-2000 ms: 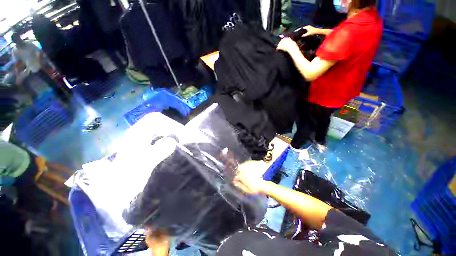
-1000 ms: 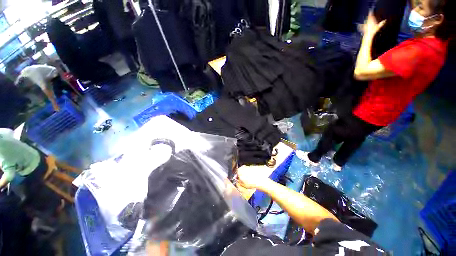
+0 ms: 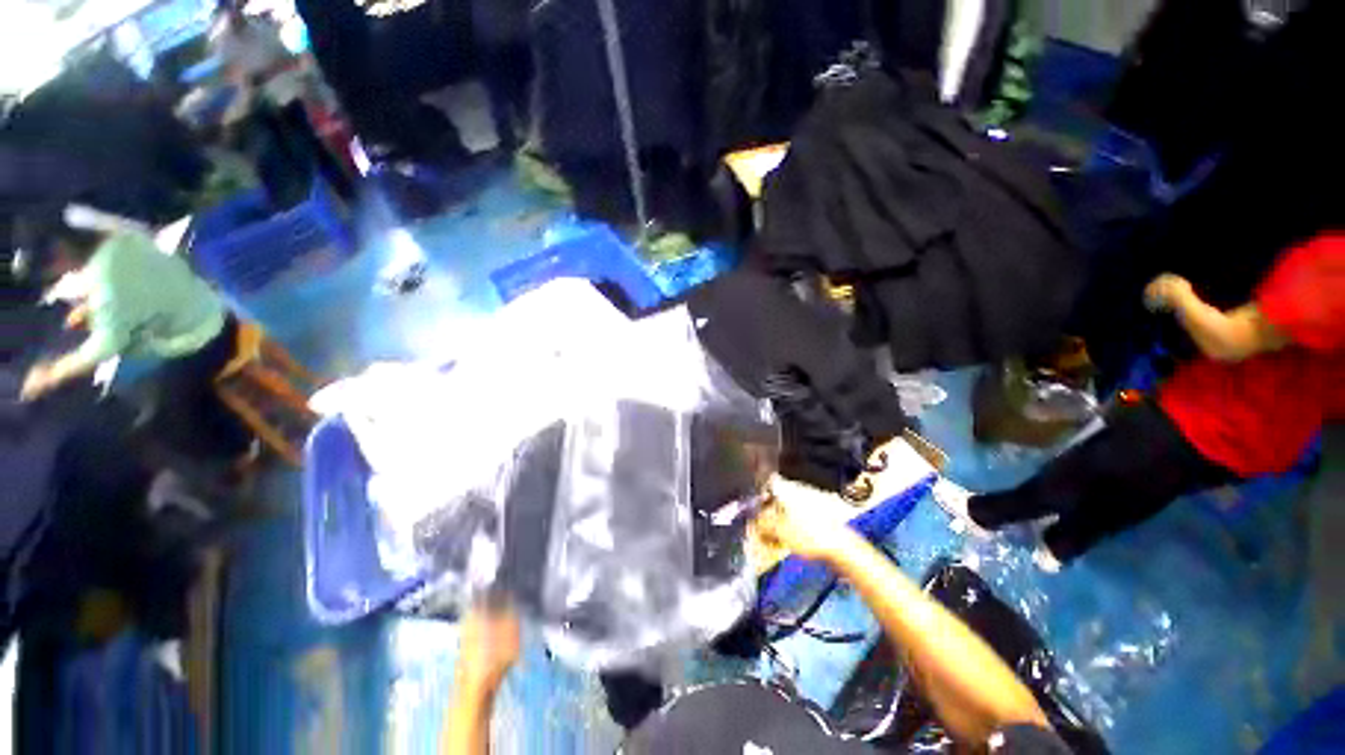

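A dark garment lies on the white pile on top of a blue basket. Clear shiny film covers much of the garment and hangs past its near side. My right hand is closed on the film at the right side of the garment. My left hand is blurred at the near left edge of the film; its fingers and any grip cannot be made out.
Waiting black garments lie right of the white pile. A large black garment heap stands behind. Shiny black bundles lie on the floor at right. A person in red stands at right; a person in green is at left.
The view has swung, shifting the scene right. The film now lies over the garment's front with broad glare. My left hand shows more fully at its near left. The person in red has lowered an arm.
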